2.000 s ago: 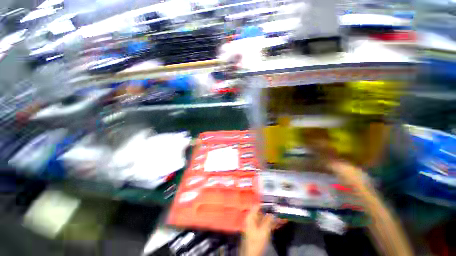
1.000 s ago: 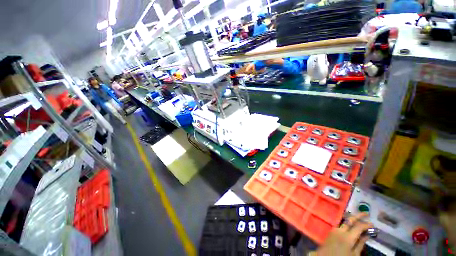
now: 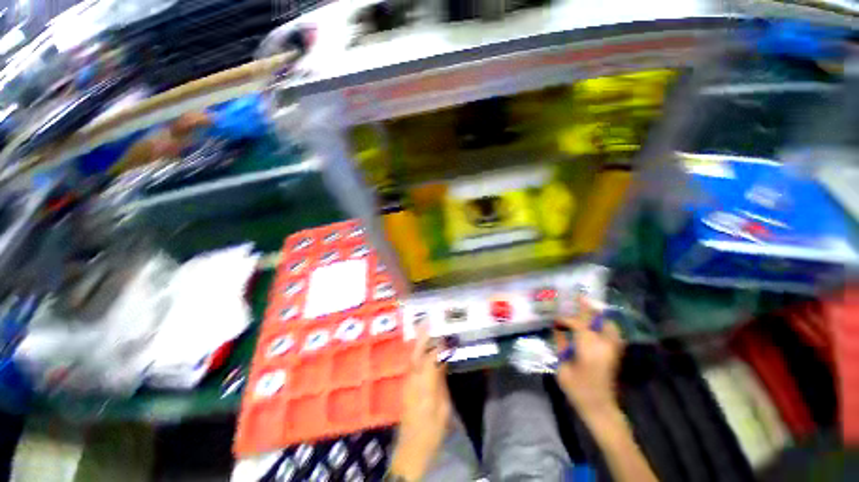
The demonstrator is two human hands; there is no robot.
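The press [image 3: 344, 169] stands in front of me with its yellow-tinted window. A part [image 3: 487, 209] with a dark centre sits on the pale fixture [image 3: 499, 243] inside. My left hand [image 3: 426, 400] is at the left end of the white front panel [image 3: 476, 313], fingers at the start button, with no held thing visible. My right hand [image 3: 590, 362] is at the right end of the panel and holds the slim blue pen-like tool [image 3: 567, 354]. The right start button is hidden by my fingers. The picture is blurred.
The red-orange tray [image 3: 308, 409], partly filled with parts and bearing a white sheet [image 3: 337, 287], lies left of the press. A black blister tray [image 3: 348, 457] is below it. A crumpled white wad [image 3: 533, 354] lies at the panel edge. A blue box [image 3: 753, 226] is at right.
The view has swung back from the left to face the press. Both hands are now at the panel ends, and the right hand, inside the window two seconds ago, is out of it.
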